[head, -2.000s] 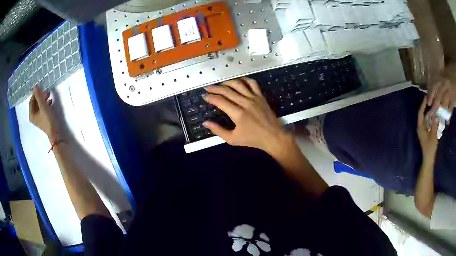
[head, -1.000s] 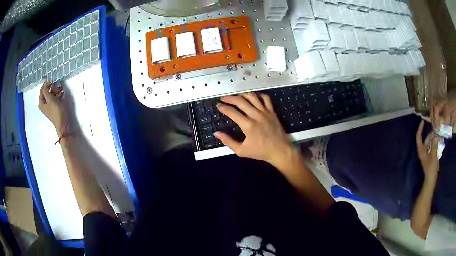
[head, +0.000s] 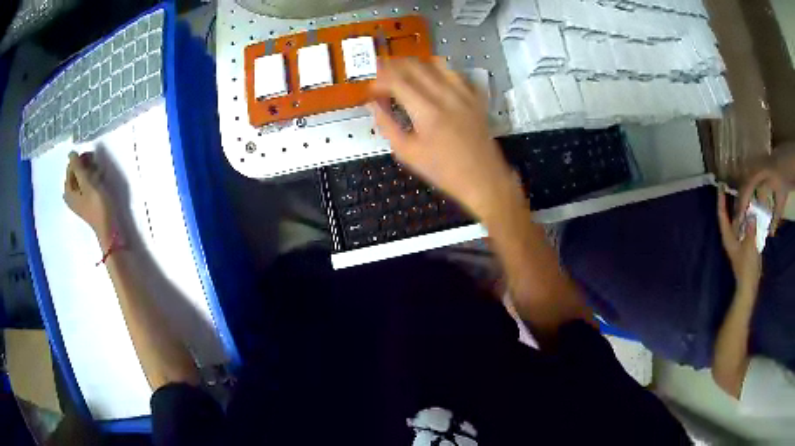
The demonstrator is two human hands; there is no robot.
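Note:
An orange fixture (head: 322, 98) lies on the perforated metal plate (head: 288, 144). Three white housings sit in it; the right one (head: 358, 57) shows faint grey print. My right hand (head: 436, 118) is blurred, above the plate's front edge and the fixture's right end, fingers bent; whether it holds anything cannot be told. It partly covers a loose white housing (head: 479, 83). My left hand (head: 90, 187) is over the white liner (head: 83, 287) of the blue tray (head: 196, 235), just below the packed grey-white rows (head: 100, 83). Its fingers are curled and their grip is unclear.
Stacked white housings (head: 610, 70) stand right of the fixture. A black keyboard (head: 392, 200) lies below the plate, behind a white shelf edge (head: 410, 247). At the right, another person's hands (head: 750, 218) hold a small white piece. A cardboard piece (head: 30, 370) is at lower left.
My right hand has lifted off the keyboard and moved up to the fixture's right end. My left hand has moved slightly below the rows. The view has shifted a little.

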